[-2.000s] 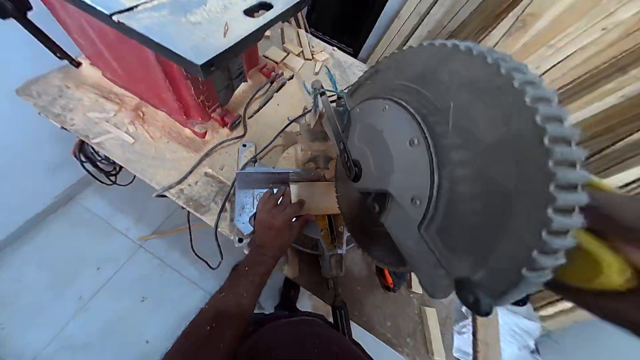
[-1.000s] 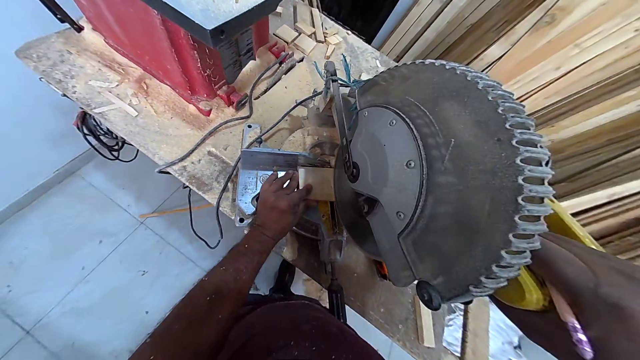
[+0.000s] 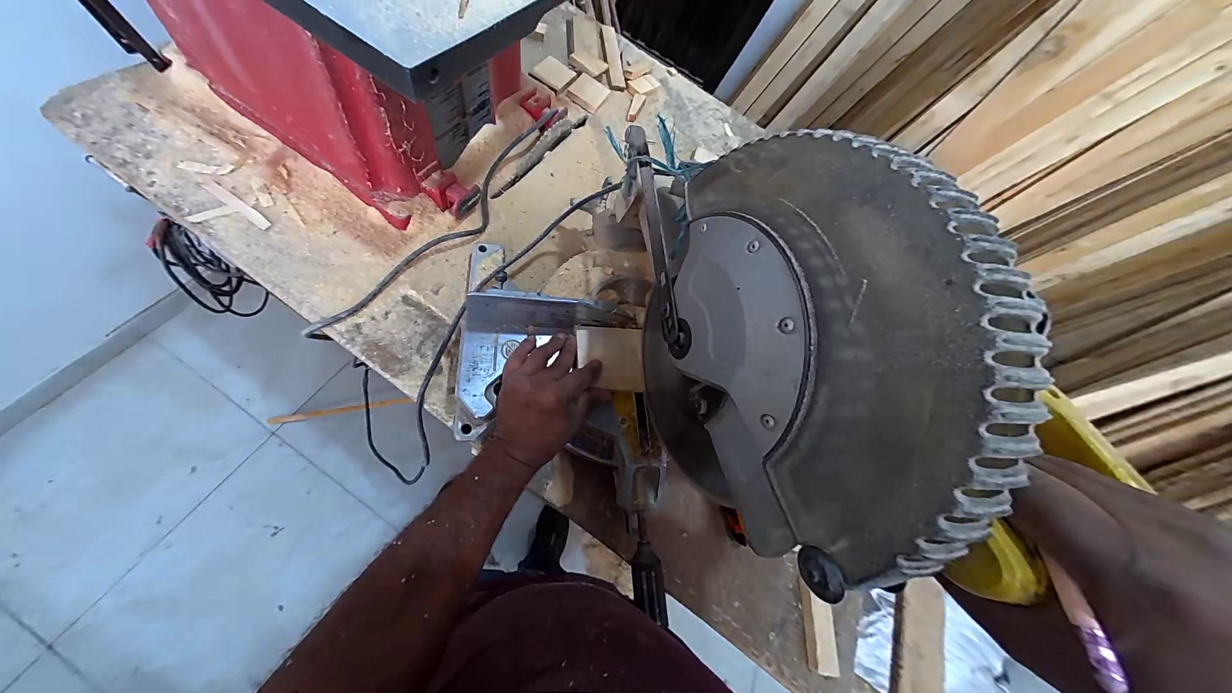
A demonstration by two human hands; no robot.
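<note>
A miter saw stands on the worktable, its large round blade guard [image 3: 866,289] filling the right of centre. My left hand [image 3: 547,395] presses a short wooden block [image 3: 610,358] on the saw base [image 3: 476,371], with fingertips near the metal fence [image 3: 539,311]. The block's right end meets the edge of the lower blade area, which the guard partly hides. At the right edge is my right hand [image 3: 1088,539], beside the saw's yellow handle housing [image 3: 1088,433]; its fingers are mostly hidden behind the guard.
A red machine [image 3: 318,96] with a metal top stands at the upper left of the sawdust-covered table [image 3: 385,308]. Cables [image 3: 404,265] cross the tabletop. Offcuts [image 3: 582,82] lie behind the saw; long boards [image 3: 1116,125] are stacked at the right. A coiled cable [image 3: 197,269] hangs at the left.
Compared with two seconds ago, the saw head appears farther left and lower in view, and more of my right arm shows. My left hand stays at the block. The view has shifted somewhat.
</note>
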